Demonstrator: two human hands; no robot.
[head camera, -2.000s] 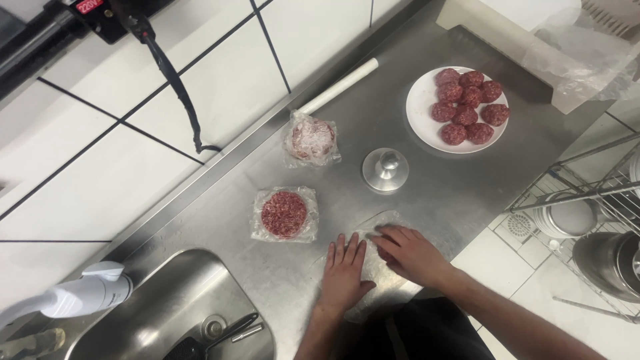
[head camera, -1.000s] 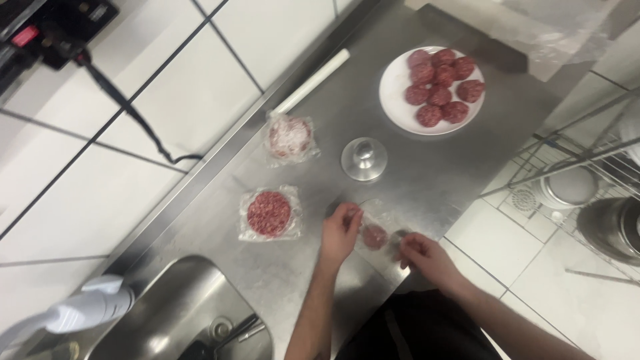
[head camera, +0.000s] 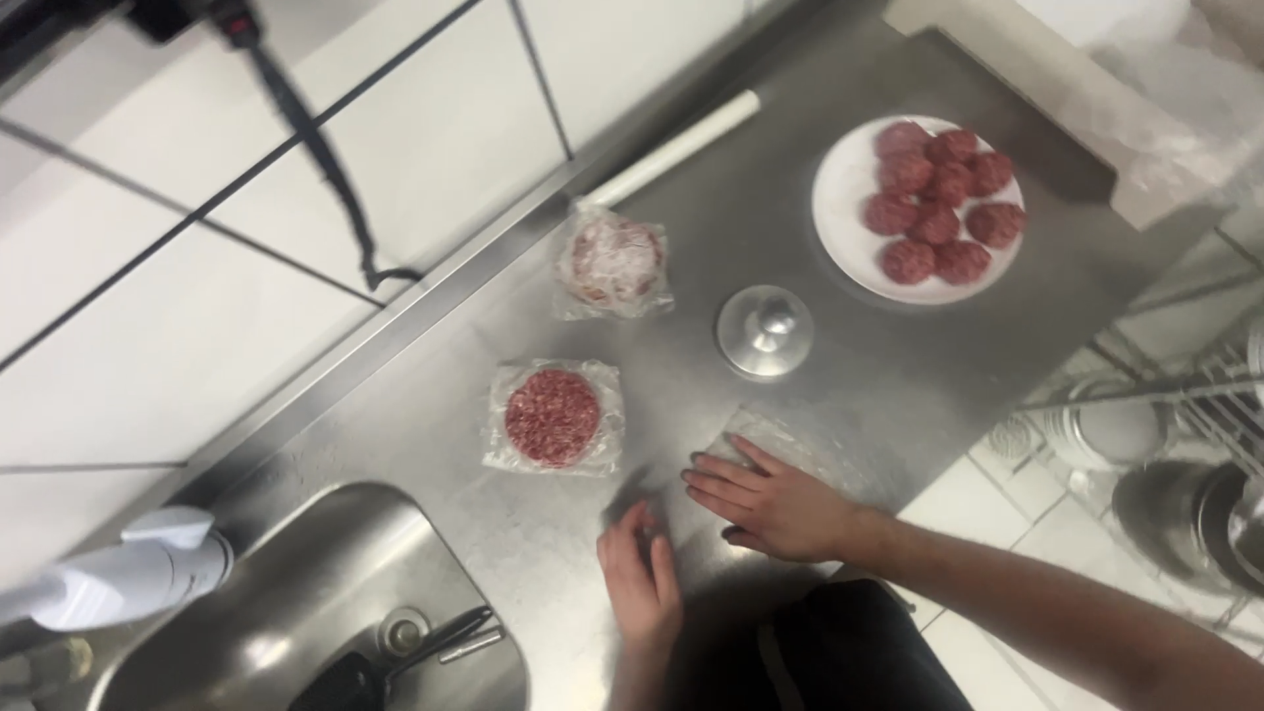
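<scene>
My right hand (head camera: 775, 499) lies flat, fingers spread, on a clear plastic sheet (head camera: 820, 444) on the steel counter; whatever is under the palm is hidden. My left hand (head camera: 640, 573) is just left of it, fingers curled and apart, holding nothing visible. Up and to the left, a flattened raw meat patty (head camera: 553, 417) rests on plastic film. Above that, a stack or patty covered in film (head camera: 614, 259) shows pale and red. A round metal press (head camera: 765, 331) with a knob stands beyond my right hand. Balls of raw minced meat (head camera: 933, 222) sit on a white plate (head camera: 844, 242).
A steel sink (head camera: 286, 583) with a black-handled utensil (head camera: 434, 642) inside is at lower left, beside a white appliance (head camera: 138, 573). A white rod (head camera: 676, 148) lies along the wall edge. A wire rack (head camera: 1185, 395) with metal pots (head camera: 1165, 523) stands at right.
A second ago both hands were at the plastic sheet with a small meat piece between them. Now my right hand covers part of the sheet and my left hand is away from it.
</scene>
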